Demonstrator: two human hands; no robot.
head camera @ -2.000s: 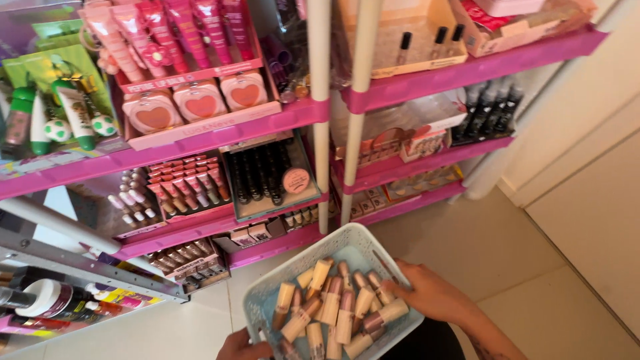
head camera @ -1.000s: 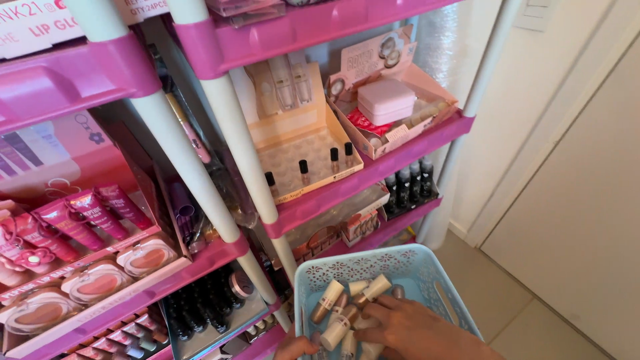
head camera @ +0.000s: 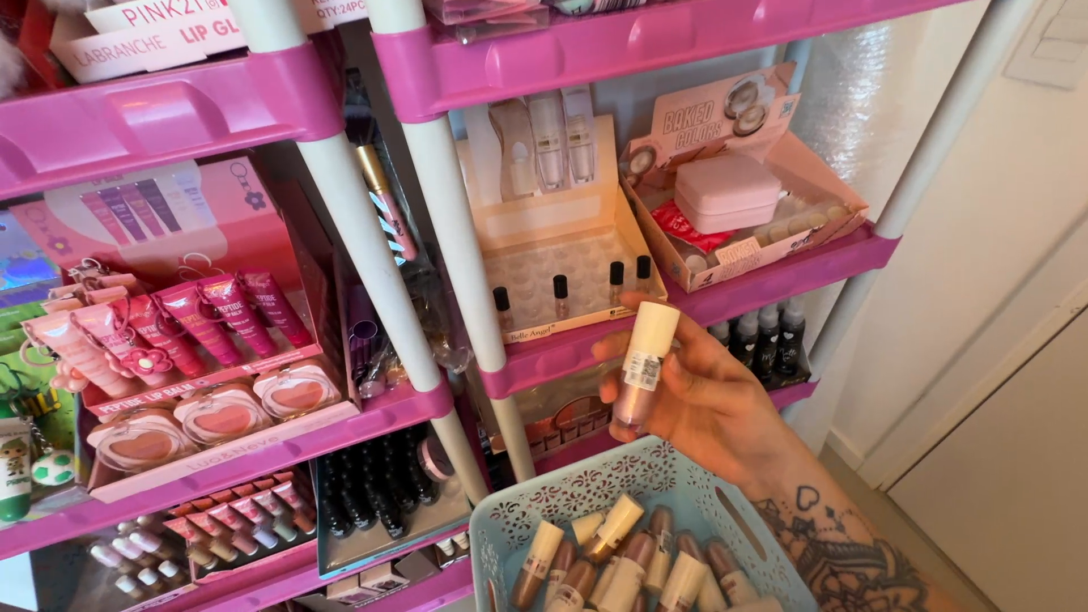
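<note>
My right hand holds up a small cosmetic tube with a cream cap and a printed label, pinched between thumb and fingers. Below it is a light blue plastic basket with a cut-out pattern, holding several similar capped tubes. My left hand is outside the view. Behind the raised tube, a peach cardboard display on the shelf has several small black-capped bottles in its front part and many vacant round slots.
Pink plastic shelves on white posts hold a baked-colors display box with a pink case, lip balm tubes, heart compacts and black bottles. A white door stands at right.
My right hand, inside the basket a second ago, has risen above it with one tube. My left hand, earlier at the basket's edge, has left the view.
</note>
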